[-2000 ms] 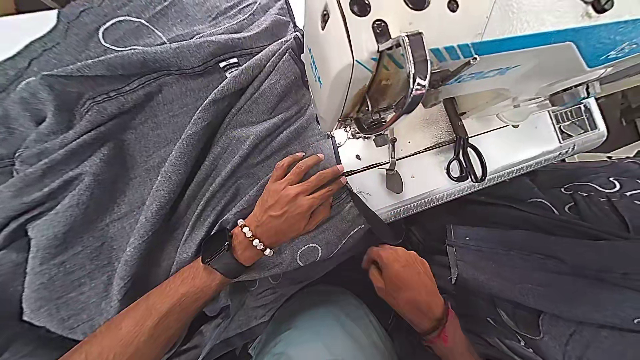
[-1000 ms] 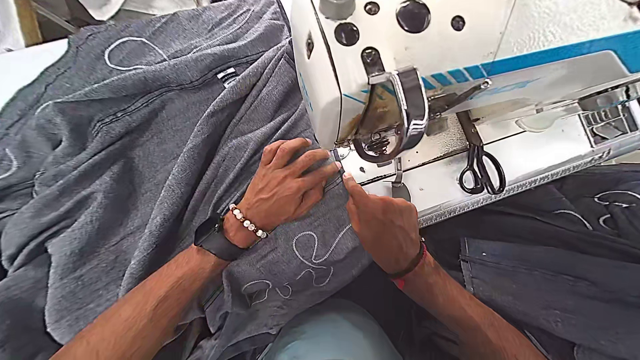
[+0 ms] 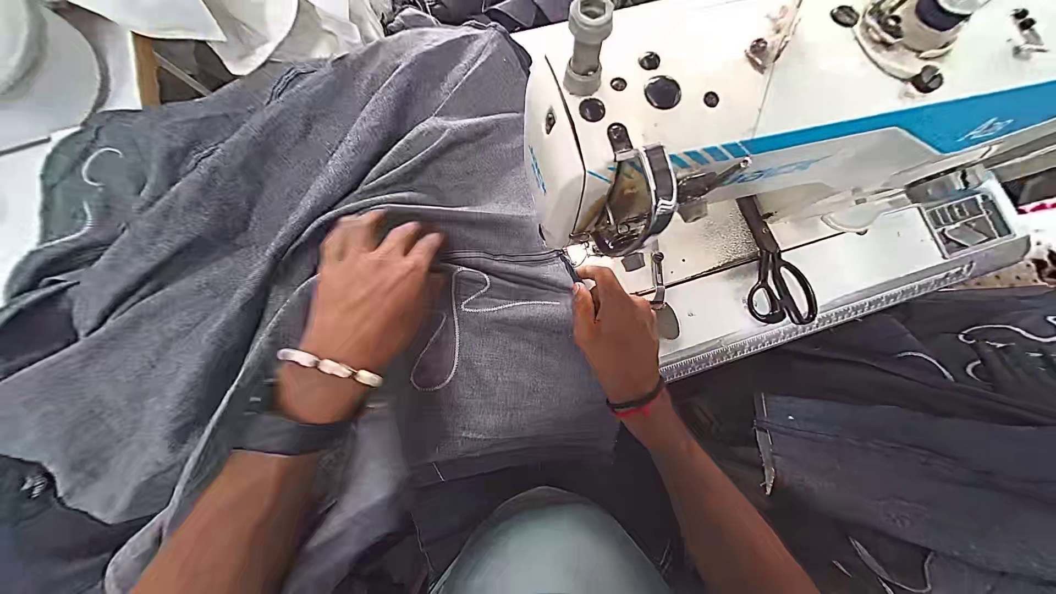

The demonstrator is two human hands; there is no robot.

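Note:
Dark grey fabric [image 3: 511, 388] with a stitched seam lies across the bed of a white and blue sewing machine [image 3: 825, 157]. The seam runs up to the presser foot area [image 3: 582, 252], below the machine's head. Just in front of it, my right hand [image 3: 615, 330] pinches the fabric edge between thumb and fingers. My left hand [image 3: 371, 289], somewhat blurred, is over the cloth to the left with its fingers spread; whether it presses on the fabric is unclear. A loose white chain of thread [image 3: 454, 346] curls on the cloth between my hands.
Black-handled scissors [image 3: 780, 289] rest on the machine bed, right of my right hand. A measuring tape strip [image 3: 825, 322] runs along its front edge. More dark fabric [image 3: 899, 462] with loose threads is heaped at the lower right. White material [image 3: 247, 33] hangs at the upper left.
My left hand has moved left, away from the needle area. My right hand, low beside the machine two seconds ago, is now at the fabric edge by the presser foot. The cloth has shifted.

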